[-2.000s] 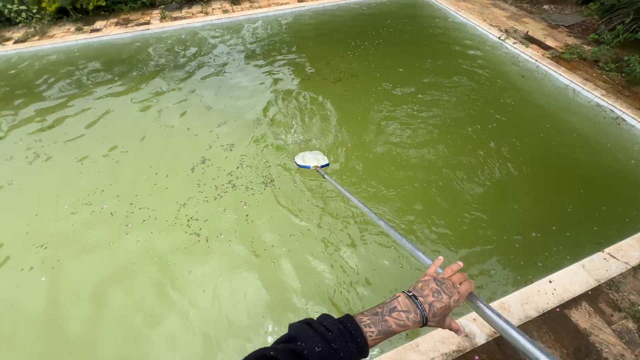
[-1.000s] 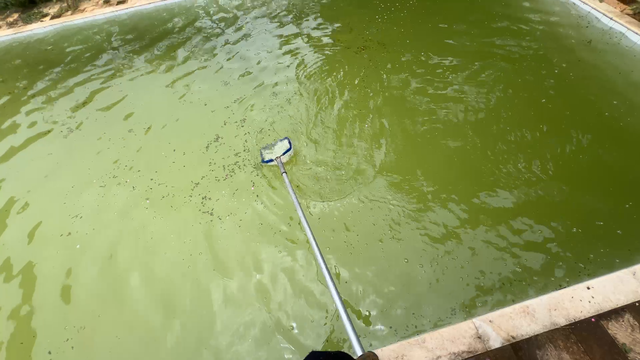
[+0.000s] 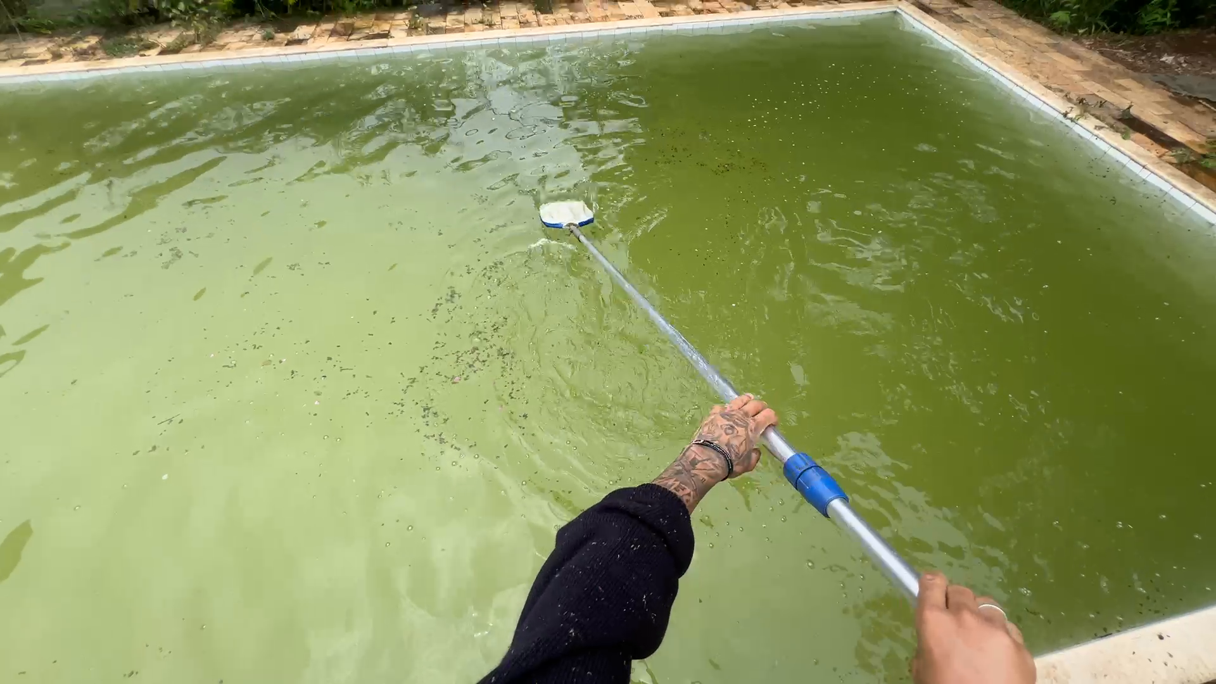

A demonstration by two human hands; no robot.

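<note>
A telescopic aluminium pole [image 3: 655, 315] runs from the lower right out over the green water [image 3: 361, 380]. At its far end a pool skimmer net [image 3: 567, 214] with a blue frame and white mesh lies at the water's surface. My left hand [image 3: 737, 432], in a dark sleeve, grips the pole just beyond its blue locking collar [image 3: 815, 483]. Nearer to me, my right hand [image 3: 971, 627], with a ring on a finger, is closed around the lower part of the pole. Dark specks of debris [image 3: 470, 356] float to the left of the pole.
Stone coping [image 3: 1130, 655] edges the pool at the lower right. The far coping [image 3: 418, 43] and the right coping [image 3: 1054, 100] meet at a corner, with brick paving [image 3: 1121, 81] beyond. Plants [image 3: 1130, 14] grow behind the paving.
The net has moved farther out across the water. Both hands now show on the pole; one second ago neither was visible. The view has tilted up again.
</note>
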